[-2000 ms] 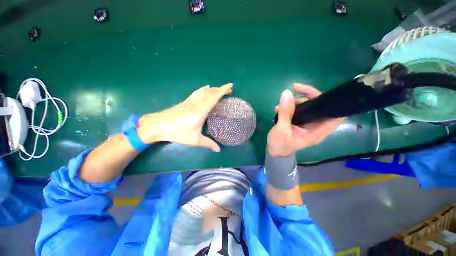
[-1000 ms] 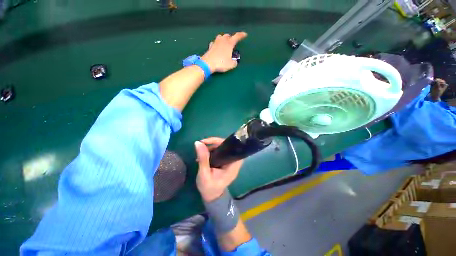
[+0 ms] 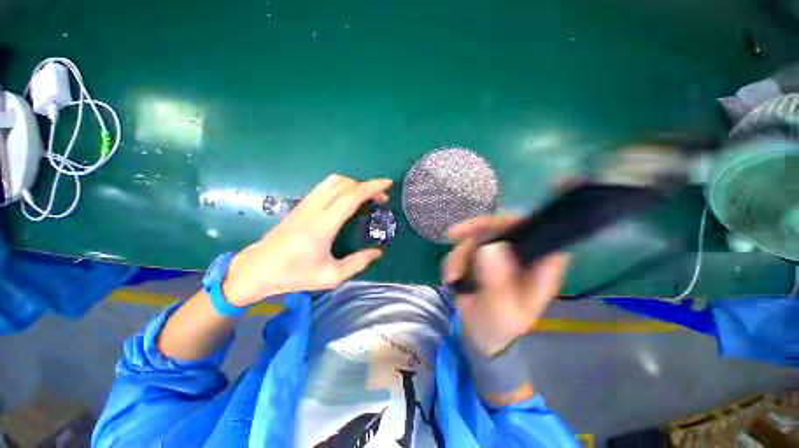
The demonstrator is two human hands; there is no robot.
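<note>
A small black electronic module (image 3: 380, 225) lies on the green bench (image 3: 289, 96), its circuit-like face up. My left hand (image 3: 307, 241) is beside it, thumb and fingers apart around the module; no clear contact shows. My right hand (image 3: 504, 280) is blurred and holds the black electric screwdriver (image 3: 596, 219), also blurred, its rear pointing right. The bit is hidden or too blurred to see. The round silver-grey perforated screw dish (image 3: 451, 193) lies between the module and my right hand.
A mint-green fan (image 3: 762, 188) stands at the right edge. A coiled white cable with adapter (image 3: 53, 92) lies at the left. Blue sleeves of other people show at both sides. Cartons (image 3: 727, 424) stand on the floor at the lower right.
My left hand has come back from the far side of the bench, and a module now lies by its fingers. The view has swung back left. The screwdriver stays in my right hand.
</note>
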